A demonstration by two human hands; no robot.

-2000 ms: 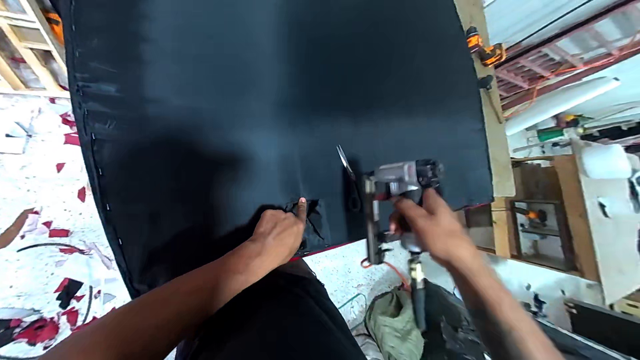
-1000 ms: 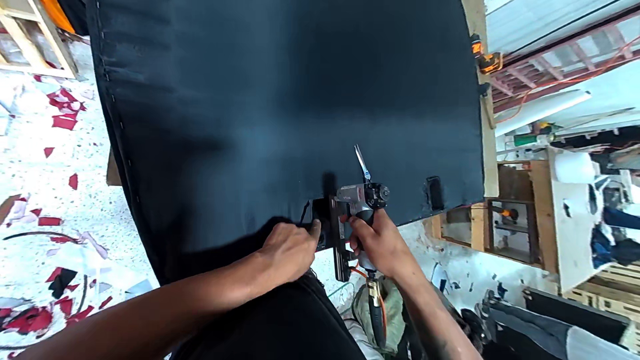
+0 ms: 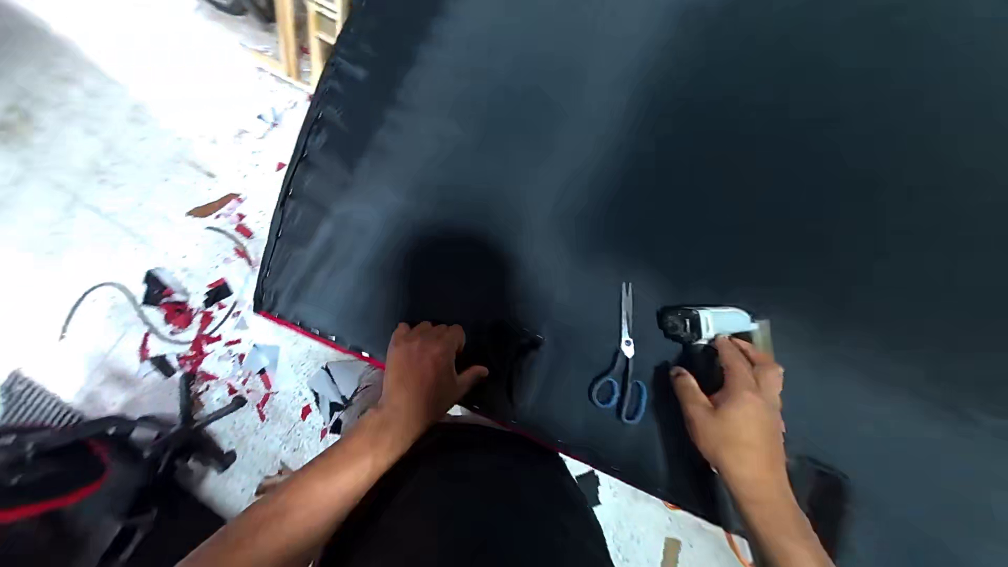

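Black fabric point(image 3: 504, 157) covers the large flat panel in front of me, with a stapled left side and a red strip along the near edge. My left hand point(image 3: 429, 366) rests on that near edge, thumb apart; whether its fingers pinch the fabric is hidden. Scissors with blue-lined handles point(image 3: 628, 346) lie on the fabric between my hands, points away from me. My right hand point(image 3: 736, 394) is closed around the pneumatic staple gun point(image 3: 720, 323), to the right of the scissors. The gun's lower part is hidden by the hand.
Red and black fabric scraps point(image 3: 179, 315) litter the floor at left, beside a curved grey cord point(image 3: 110, 287). A wooden frame point(image 3: 303, 35) stands at the upper left. A dark object with a red band point(image 3: 55, 504) is at the lower left. A dark rectangular item point(image 3: 819, 504) lies near my right forearm.
The staple gun, at my left hand one second ago, is now farther right, beyond the scissors, still in my right hand. The view has shifted strongly toward the left corner.
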